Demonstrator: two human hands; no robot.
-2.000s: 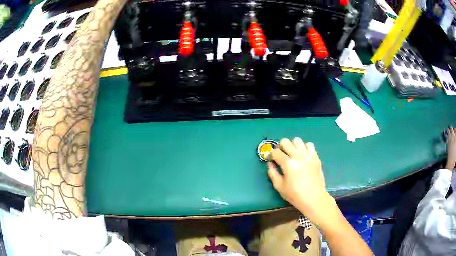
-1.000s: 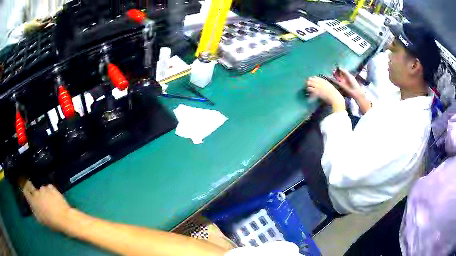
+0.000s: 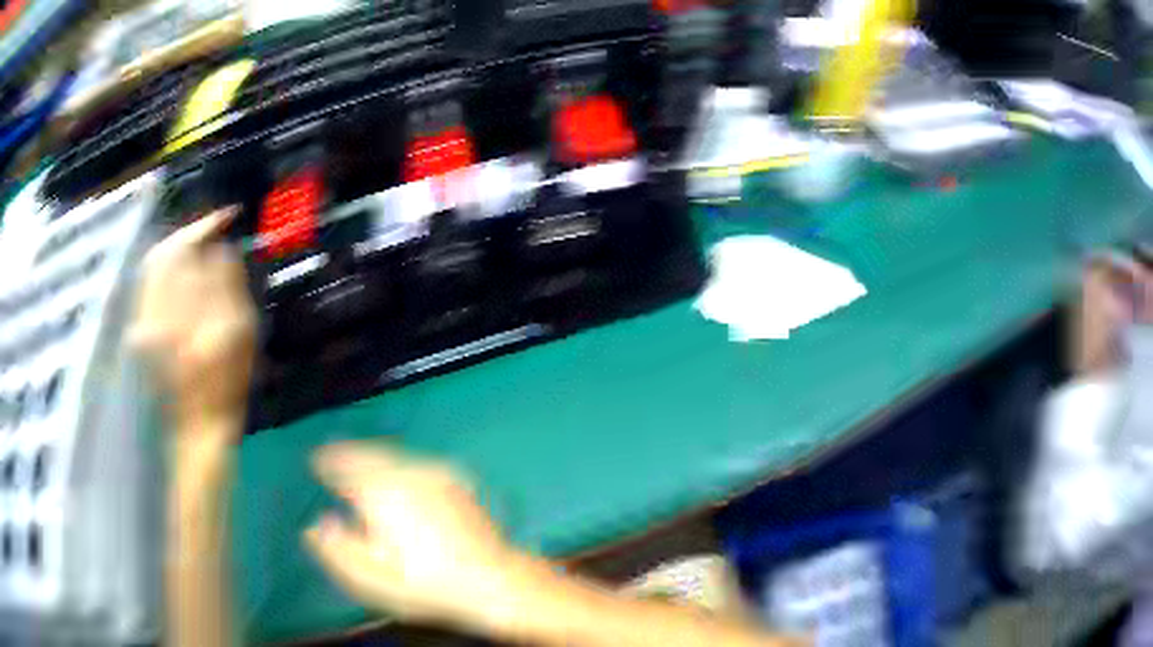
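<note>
The view is blurred. The black press-holding fixture (image 3: pixel 474 284) stands on the green bench, with red clamp grips (image 3: pixel 440 154) above its stations and a pale label on its front edge. My left hand (image 3: pixel 196 310) is raised at the fixture's left end, fingertips beside the leftmost station; blur hides whether it grips anything. My right hand (image 3: pixel 405 525) is over the mat in front of the fixture's left part, thumb and fingers apart, with nothing seen in it. The contents of the stations cannot be made out.
A white foam tray (image 3: pixel 57 379) with dark round items is at left. A white wipe (image 3: pixel 778 288) lies right of the fixture. A yellow post (image 3: pixel 860 57) stands behind. A blue bin (image 3: pixel 904 556) is below the bench edge. A person's hand (image 3: pixel 1106 310) is at right.
The view has swung back left since a second ago. My left hand now shows at the fixture's left end. My right hand has drawn back from the fixture; the open housing it touched earlier is not visible.
</note>
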